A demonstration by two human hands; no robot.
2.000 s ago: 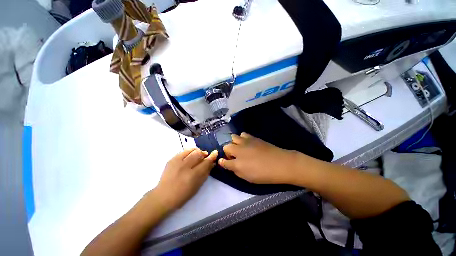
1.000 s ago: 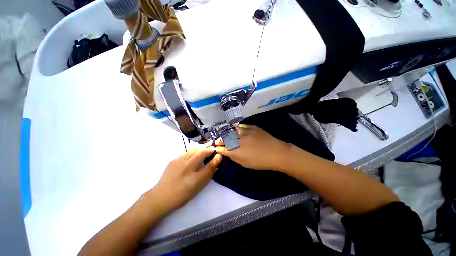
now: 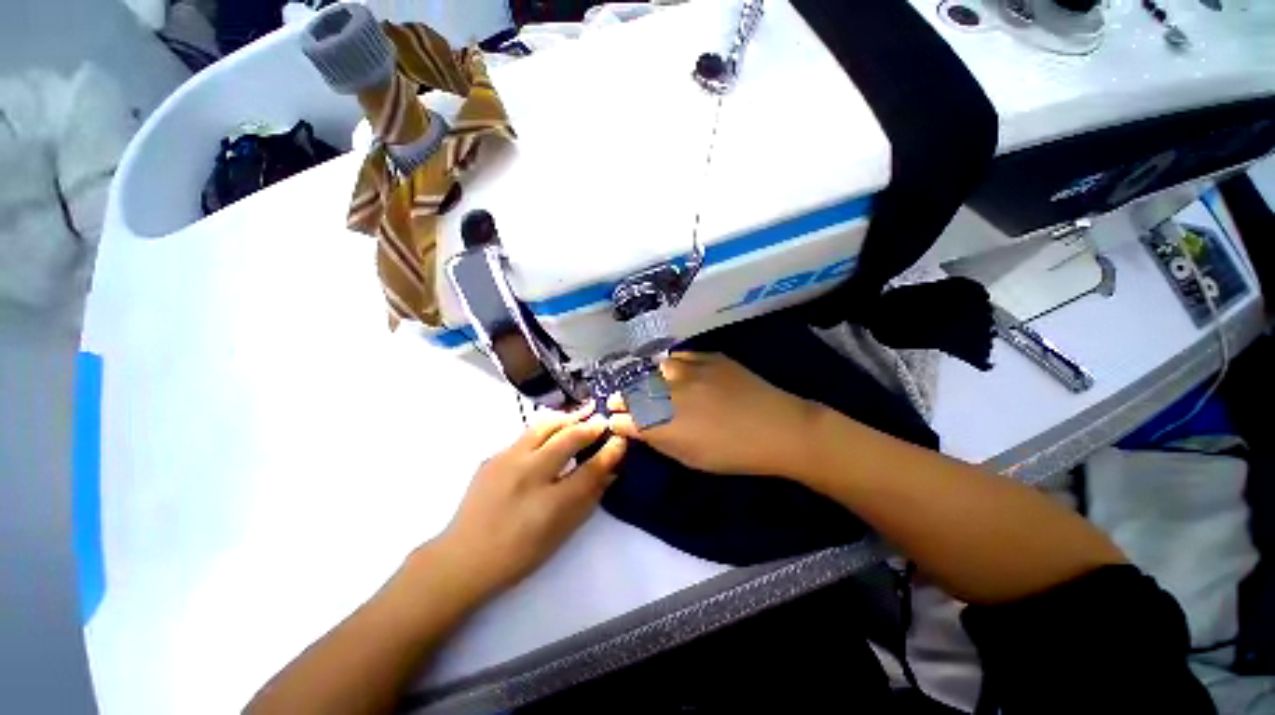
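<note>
A dark navy panel (image 3: pixel 713 510) lies on the machine table in front of and under the white machine head (image 3: pixel 615 168). My left hand (image 3: pixel 531 496) is at the needle area, its fingertips pressed together on the panel's edge. My right hand (image 3: pixel 720 412) lies on the panel just right of the needle, fingertips close to my left ones and partly behind a small grey plate (image 3: pixel 647 398). The needle and presser foot are mostly hidden by the fingers and the plate. An upright oblong bracket (image 3: pixel 510 328) stands left of them.
Thread snips (image 3: pixel 1042 352) lie right of the machine head, near a clear bobbin box (image 3: pixel 1196 270). A black cloth strip (image 3: pixel 930 126) drapes over the machine arm. Striped brown cloth (image 3: pixel 410 252) is tied to a grey knob. A tape measure (image 3: pixel 699 610) runs along the table's front edge.
Since the earliest frame, my right hand has moved up beside the needle and my fingertips have come closer together. The panel has shifted slightly at the needle. The whole view has also shifted.
</note>
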